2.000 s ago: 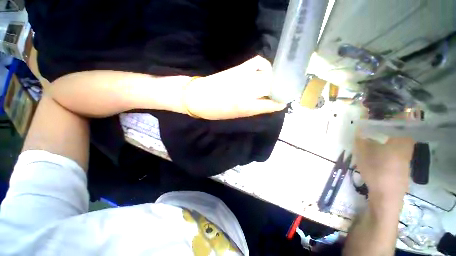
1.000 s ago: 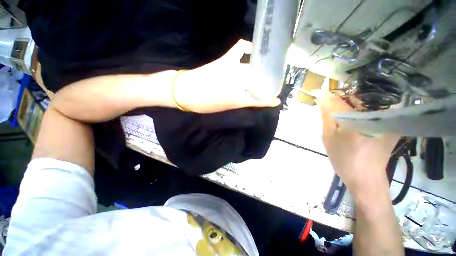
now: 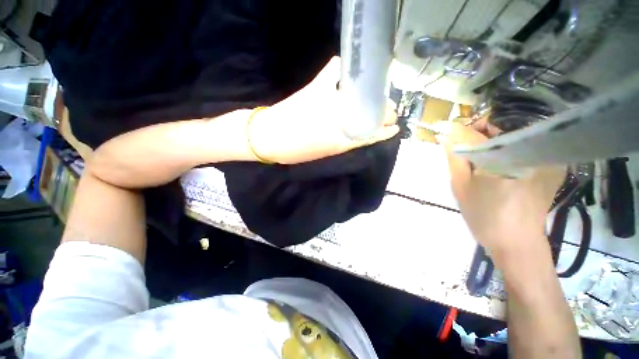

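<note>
A black fabric garment (image 3: 301, 200) covers the left of the table and hangs over its front edge. My left hand (image 3: 315, 123) presses and pinches its right edge beside the presser foot (image 3: 408, 105), partly hidden by the grey-white cylinder (image 3: 366, 77). My right hand (image 3: 490, 189) is just right of the foot, fingertips pointing at it beside a tan-yellow block (image 3: 436, 110). The machine's pale edge covers part of that hand, and whether it holds anything cannot be told.
The machine head (image 3: 595, 84) fills the upper right. Shears (image 3: 578, 242), a black-handled screwdriver (image 3: 619, 200) and thread snips (image 3: 479, 272) lie on the white table (image 3: 392, 245). Crumpled clear plastic (image 3: 613, 298) lies lower right. A red-rimmed item (image 3: 447, 324) shows below the table edge.
My right hand has come from lower right, over the table, up to the presser foot. My left hand stays on the garment. The view has shifted slightly.
</note>
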